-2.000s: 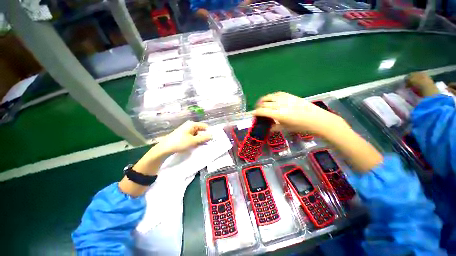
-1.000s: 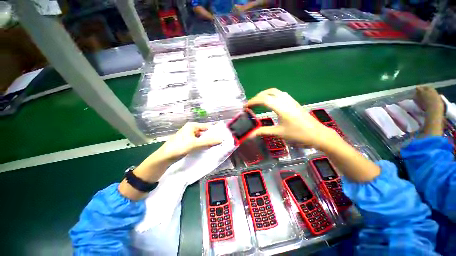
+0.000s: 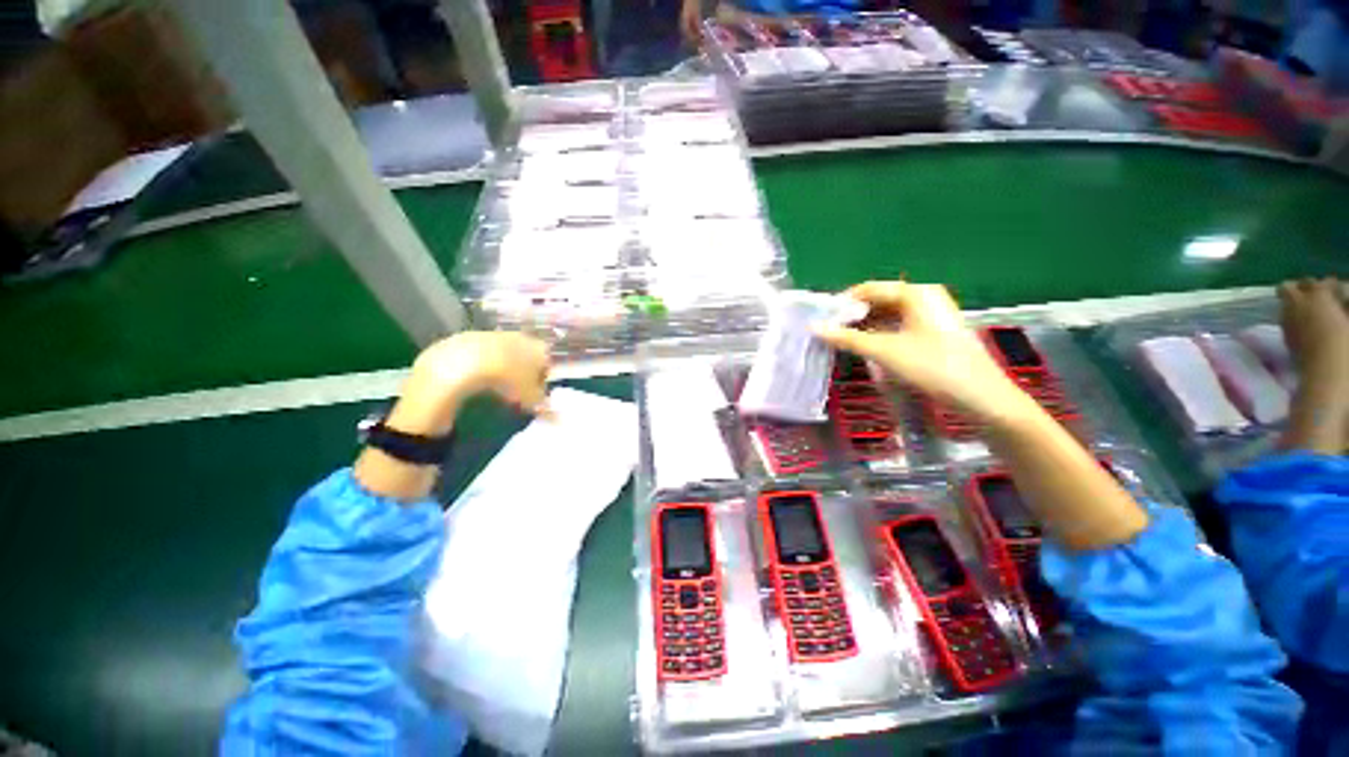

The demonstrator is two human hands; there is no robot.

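My right hand (image 3: 925, 348) holds a white-sleeved phone (image 3: 792, 357) by its upper end, above the back row of the clear phone tray (image 3: 710, 728). Red keypad phones (image 3: 808, 574) lie bare in the front pockets and in several back pockets. Another white-covered phone (image 3: 688, 425) lies in the back left pocket. My left hand (image 3: 477, 376) is bent over the upper end of the pile of empty sleeves (image 3: 521, 569), left of the tray. Its fingertips are at the top sheet; whether they pinch it is unclear.
A stack of filled trays (image 3: 629, 222) stands behind, beside a grey post (image 3: 318, 163). The green conveyor (image 3: 1036, 222) runs across. Another person's hand (image 3: 1315, 348) is over a tray (image 3: 1206, 382) at right. More stacked trays (image 3: 843, 82) stand across the belt.
The red phone that my right hand held is now covered by a white sleeve and lies over the back row. My left hand has moved back left to the sleeve pile. The view has shifted.
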